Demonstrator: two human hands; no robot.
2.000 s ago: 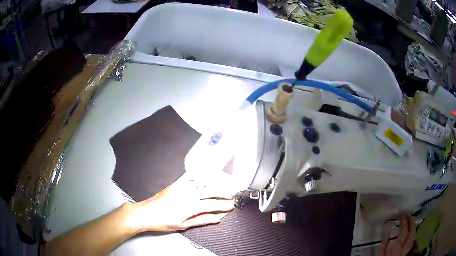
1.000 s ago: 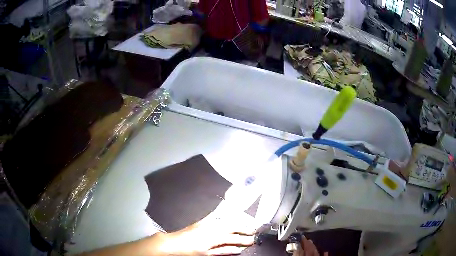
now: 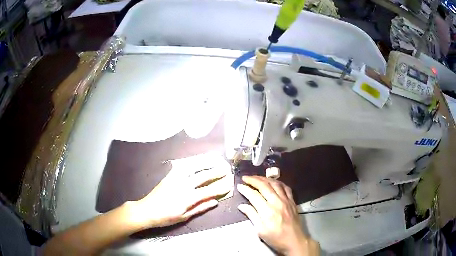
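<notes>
A dark brown garment panel (image 3: 135,165) lies on the machine table, spreading left of the needle and under the machine arm. A pale pocket-shaped piece (image 3: 226,196) lies on it, glaring under the lamp and partly hidden by my fingers. My left hand (image 3: 182,192) lies flat over the pale piece and panel, its fingertips just left of the presser foot (image 3: 236,167). My right hand (image 3: 272,210) lies on the panel just right of and below the foot, fingers slightly spread. The needle tip cannot be made out.
The off-white machine head (image 3: 330,120) stands at right, with a yellow-green screwdriver (image 3: 289,20) upright in a beige post (image 3: 260,65). A white trough (image 3: 200,25) runs behind. Dark panels (image 3: 25,100) and plastic-wrapped cardboard (image 3: 75,120) lie at left. A control panel (image 3: 414,75) sits at upper right.
My right hand has come from the right side to lie fully in view beside the presser foot. The brown fabric now spreads wider left of the needle. The view has tipped down again.
</notes>
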